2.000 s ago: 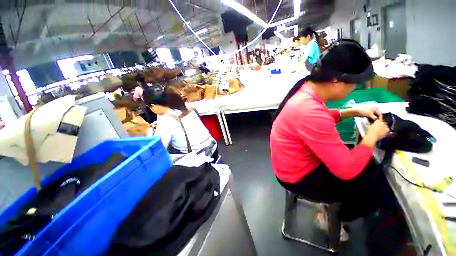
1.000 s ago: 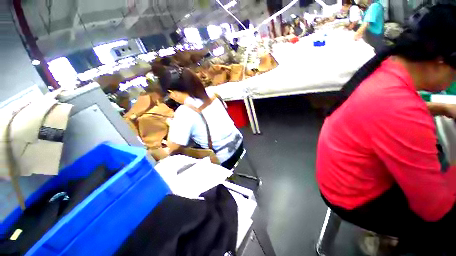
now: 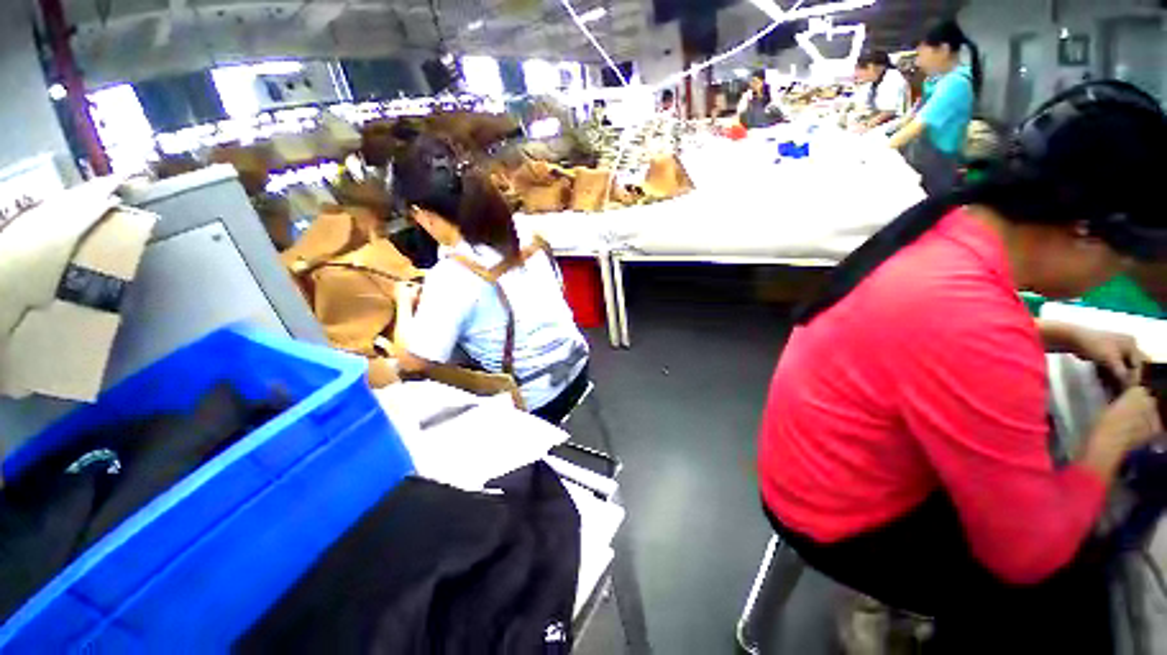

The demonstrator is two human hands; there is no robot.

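Note:
Neither of my hands is in the picture. Nearest in front of me, at the lower left, is a large blue crate [image 3: 243, 473] with black cloth pieces [image 3: 64, 512] inside; one piece bears a small pale mark. A heap of black cloth [image 3: 435, 563] lies against the crate's right side, on a stand with white sheets [image 3: 474, 435] behind it. A small white mark shows near the heap's lower right edge.
A person in a red top [image 3: 921, 410] sits at the right, hands on a dark piece. A person in a white top [image 3: 480, 307] sits ahead beside brown pieces [image 3: 352, 294]. A long white table [image 3: 819, 205] stands behind. Cardboard pieces [image 3: 77, 307] hang at the left.
The view has turned left since the oldest frame, so the red-topped person sits nearer the right edge and the right-hand worktable is mostly out of view. The crate appears slightly lower.

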